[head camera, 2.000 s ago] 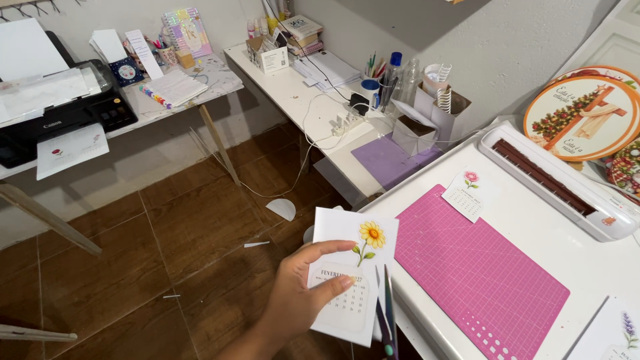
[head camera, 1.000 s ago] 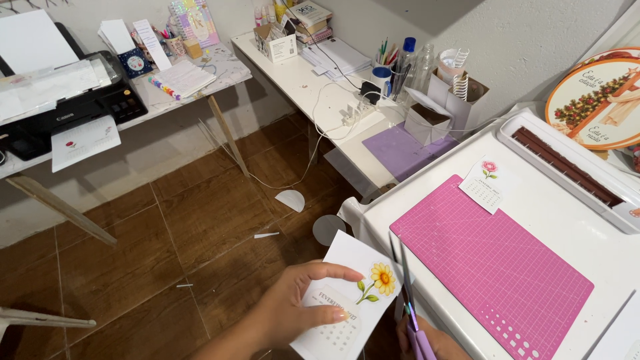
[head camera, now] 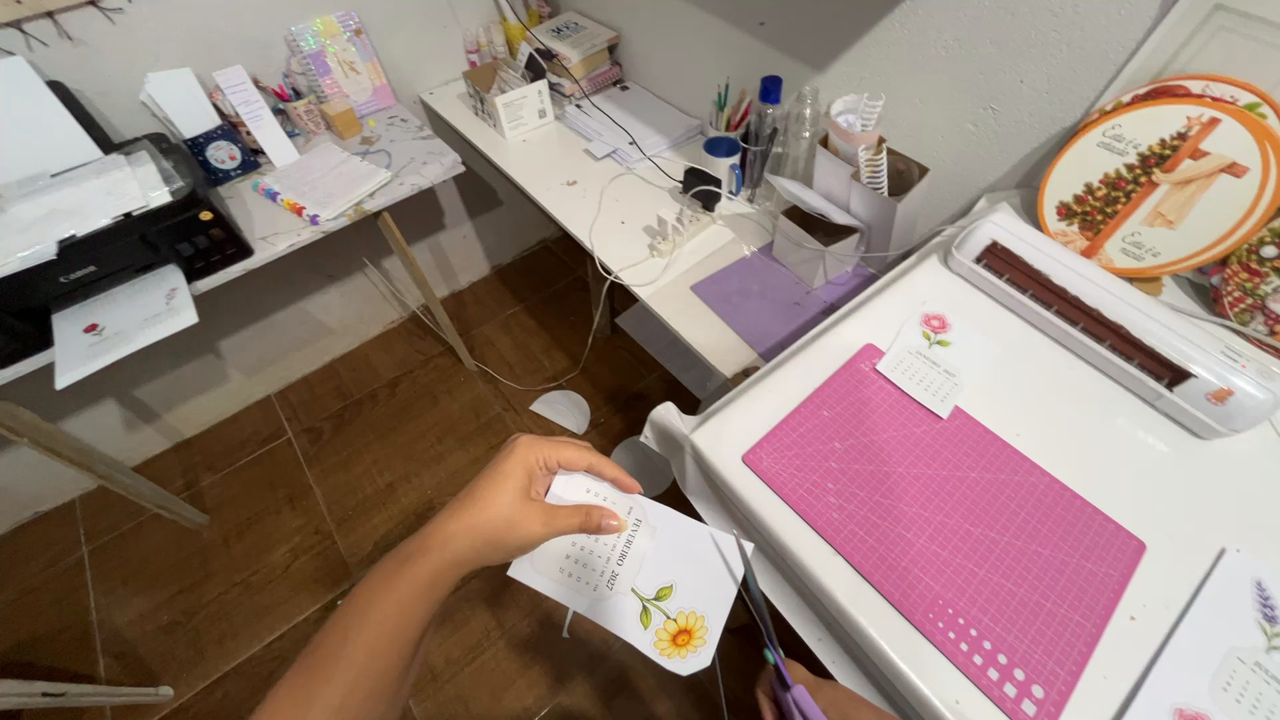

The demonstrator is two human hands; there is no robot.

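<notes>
My left hand [head camera: 545, 505] pinches a white calendar card [head camera: 690, 560] printed with a yellow flower, thumb on top and fingers at its edge. The card is turned so the flower points down and right. My right hand [head camera: 825, 692], at the bottom edge and partly out of view, holds scissors [head camera: 765, 610] with purple handles. Their blades are at the card's right edge. To the right lies a pink cutting mat [head camera: 940, 520], and a cut calendar card with a pink flower [head camera: 925, 365] rests over its far edge.
A white paper trimmer or binding machine [head camera: 1110, 320] stands behind the mat. Another flower sheet [head camera: 1215, 640] lies at lower right. A black printer [head camera: 180, 240] is at left. Cables [head camera: 600, 240] and a mug [head camera: 722, 165] are on the middle desk. Paper scraps [head camera: 562, 410] lie on the floor.
My left hand has turned the card, so the flower, at its upper right before, now points down and right. The scissors have gone from beside the flower to another edge of the card.
</notes>
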